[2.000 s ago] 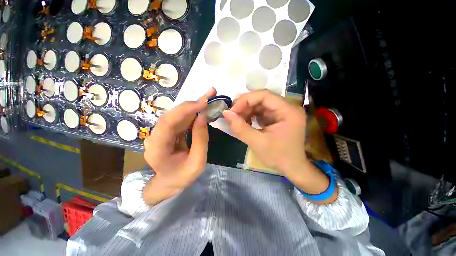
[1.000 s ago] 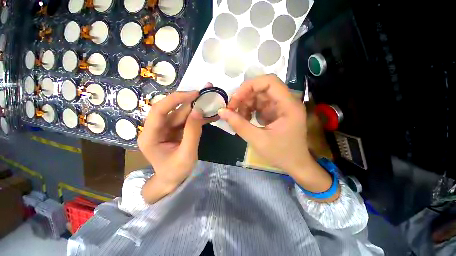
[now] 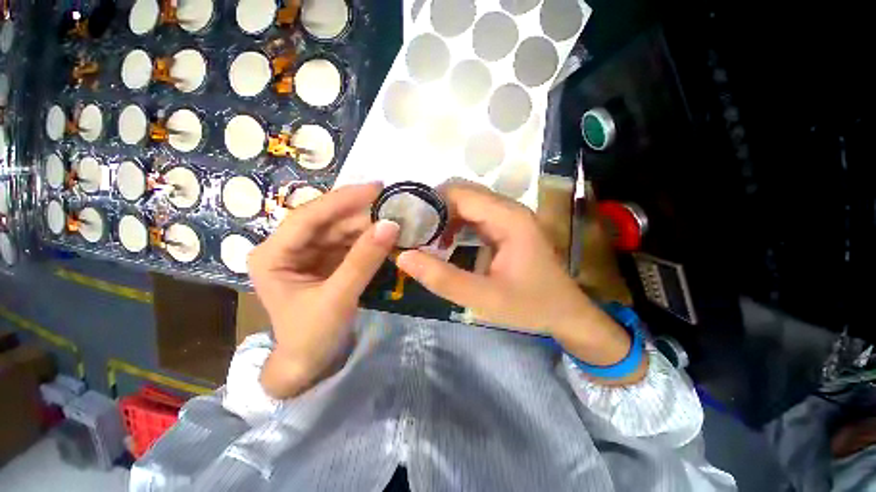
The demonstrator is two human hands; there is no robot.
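A round display module (image 3: 411, 215) with a black rim and a grey face is held up in front of my body, over the lower end of the adhesive sheet. A short orange flex cable (image 3: 399, 284) hangs below it. My left hand (image 3: 322, 274) grips the module from the left, its thumb on the grey face. My right hand (image 3: 504, 255) holds the module's right and lower edge between thumb and fingers. The white adhesive sheet (image 3: 379, 159) with rows of grey discs lies behind the hands.
A clear blister tray (image 3: 211, 106) with rows of modules is at left. Tweezers (image 3: 578, 216) lie on a tan block (image 3: 554, 207). A black machine (image 3: 768, 173) at right has a green button (image 3: 597, 129) and a red button (image 3: 622, 226). A red crate (image 3: 149, 415) is on the floor.
The module has turned and its orange cable now shows below it. The right fingers have moved from its right edge to around its right and lower side. The left thumb now lies on the face.
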